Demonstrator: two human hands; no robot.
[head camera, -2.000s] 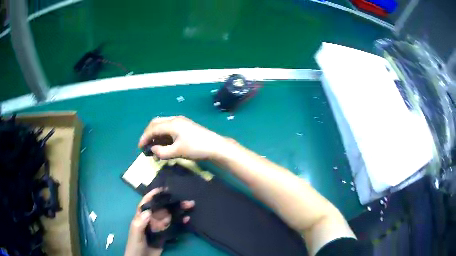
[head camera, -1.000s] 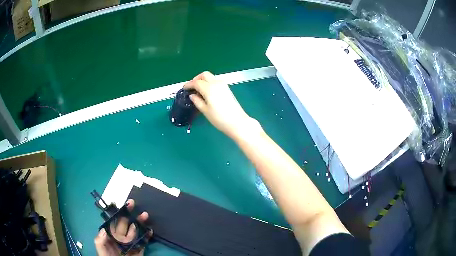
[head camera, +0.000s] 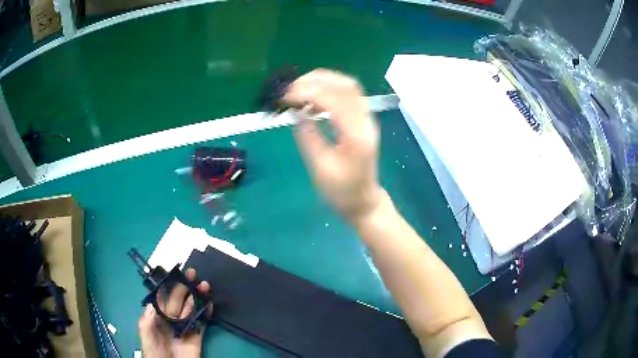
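Note:
My left hand (head camera: 170, 335) holds a black plastic bracket (head camera: 165, 282) at the lower left, its round opening facing up and two prongs pointing up and left. My right hand (head camera: 339, 140) is raised near the rear rail and blurred. A dark disc-like component (head camera: 280, 89) is at its fingertips, also blurred. A black component stack (head camera: 222, 162) with red wires and small white connectors lies on its side on the mat, left of my right hand. Black strips (head camera: 280, 297) lie beside the bracket and pass below my right forearm, with white backing paper (head camera: 183, 241) at their left end.
A cardboard tray (head camera: 78, 280) heaped with black brackets (head camera: 21, 294) is at the left. A large white slab (head camera: 490, 154) and crinkled clear plastic (head camera: 594, 140) are at the right. The pale rear rail (head camera: 140, 149) crosses behind. White scraps and thin rods lie by the tray.
My right hand has lifted away from the stack with a dark component at its fingers. The stack, upright before, now lies on its side further left. My left hand still holds the bracket.

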